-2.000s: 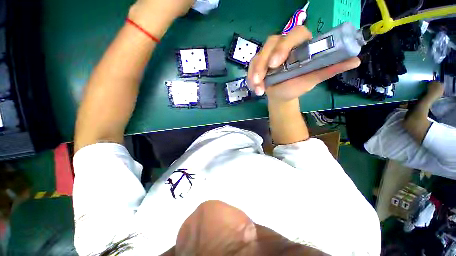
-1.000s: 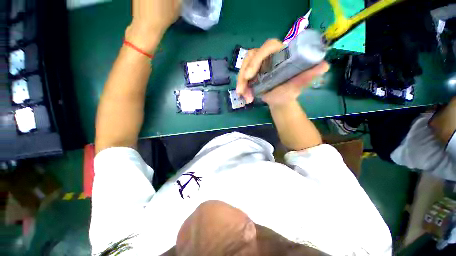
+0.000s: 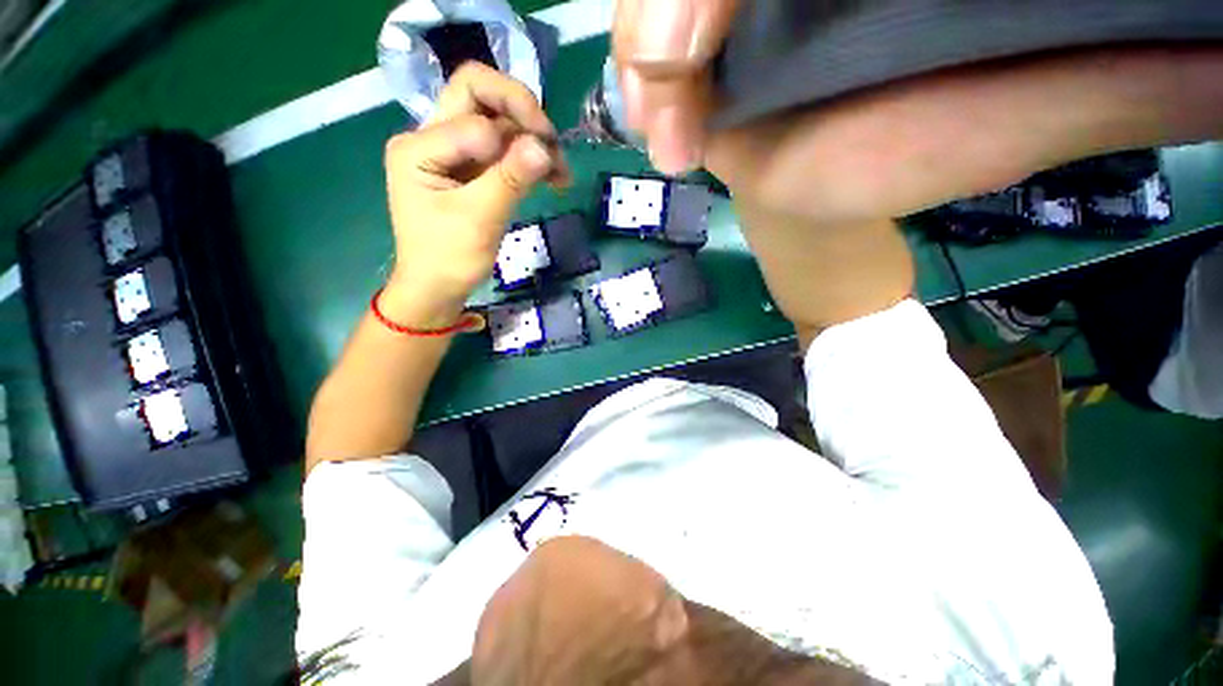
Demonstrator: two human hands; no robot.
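My left hand, with a red cord on the wrist, is above the bench, thumb and fingertips pinched on a tiny dark thing that looks like a screw. My right hand grips the dark grey electric screwdriver, large and blurred near the camera. Its thin bit end points left, close to my left fingertips; I cannot tell if they touch. Below are several black housings with silvery square plates. An open whitish screw bag with dark contents is behind my left hand.
A black tray at left holds a row of housings with plates. Dark housings lie at right. The bench's front edge runs below the work. Cartons stand below the bench, and part of another person shows at far right.
My left hand has come back from the bag towards the screwdriver's tip. The screwdriver has risen towards the camera. The view has turned, showing more of the tray and bag.
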